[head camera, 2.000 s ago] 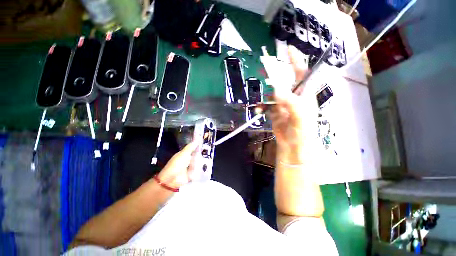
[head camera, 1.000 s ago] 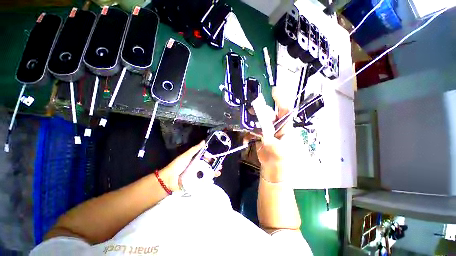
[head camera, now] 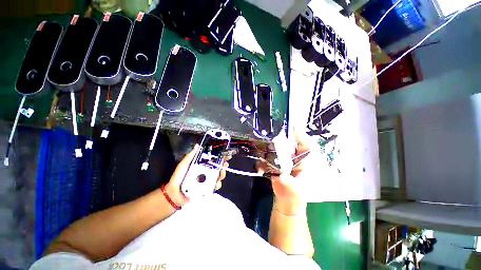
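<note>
My left hand (head camera: 184, 176) holds a silver-grey lock housing (head camera: 201, 177) above my lap, its open cavity facing up, with a round dark hole at the near end. A white cable (head camera: 242, 172) runs from the housing to my right hand (head camera: 290, 176). My right hand is closed around a thin, tweezers-like tool and a pale strip, partly washed out by glare; its fingertips are hard to make out. Thin red and dark wires (head camera: 240, 143) show beside the housing's far end.
Finished lock units (head camera: 141, 47) with hanging white cables stand at the left. Unfinished shells (head camera: 263, 109) lie at the bench edge. Small green circuit boards (head camera: 329, 150), black pieces (head camera: 328, 115) and stacked lock bodies (head camera: 329, 47) are on the white sheet (head camera: 348, 179). A blue crate (head camera: 66, 184) is below.
The housing has turned and its cavity shows more openly. My right hand has come slightly lower, and the white cable now bends between the hands. Red wires have come into view by the housing.
</note>
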